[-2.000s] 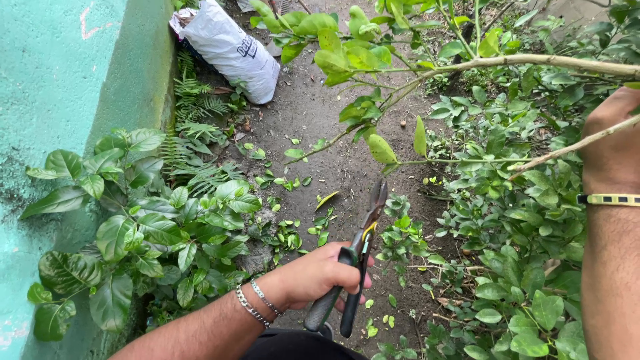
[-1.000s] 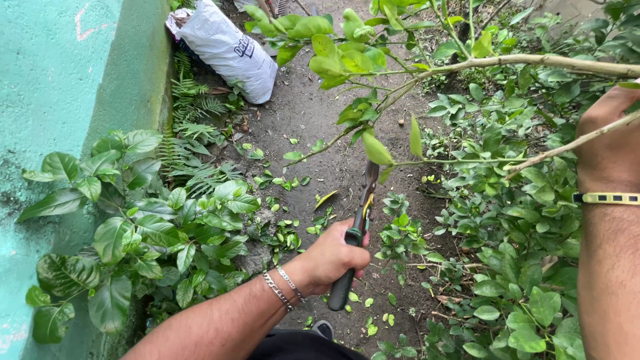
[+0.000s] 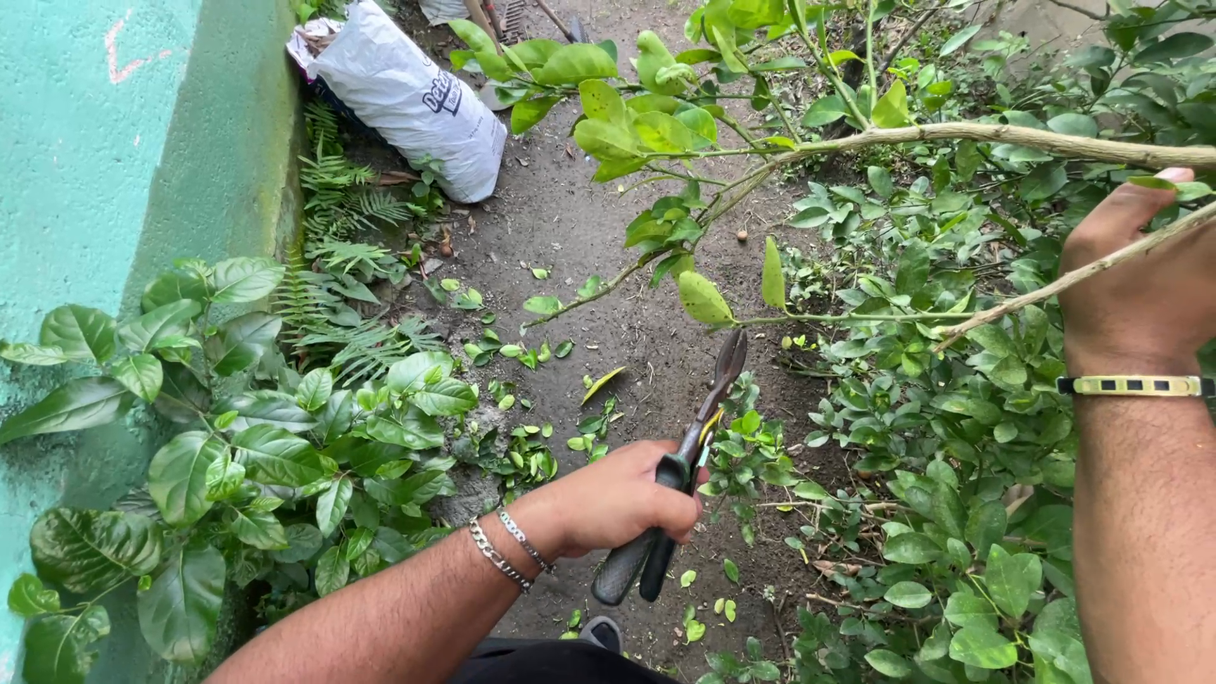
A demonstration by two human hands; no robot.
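My left hand [image 3: 622,499], with two chain bracelets at the wrist, grips dark-handled pruning shears [image 3: 711,404]. Their blades point up and look closed or nearly so, with the tip just below a thin leafy twig [image 3: 855,316]. Two leaves, one of them spotted [image 3: 704,298], hang near the twig's end. At the right edge my right hand [image 3: 1135,275], wearing a yellow and black band, holds the branch; its fingers are partly hidden. A thin woody stem [image 3: 1073,275] crosses in front of this hand, and a thicker branch [image 3: 988,133] runs above it.
A painted concrete wall [image 3: 104,171] borders the left side, with ferns [image 3: 351,256] and a broad-leaved plant [image 3: 275,456] beside it. A stuffed white sack [image 3: 418,104] leans at the upper left. Dense shrubs [image 3: 940,475] fill the right. Cut leaves lie on the soil path [image 3: 570,247].
The shears went up to the hanging leaves, then came slightly down and right. Their handles, close together one second ago, now show a little apart. My right hand has stayed nearly still.
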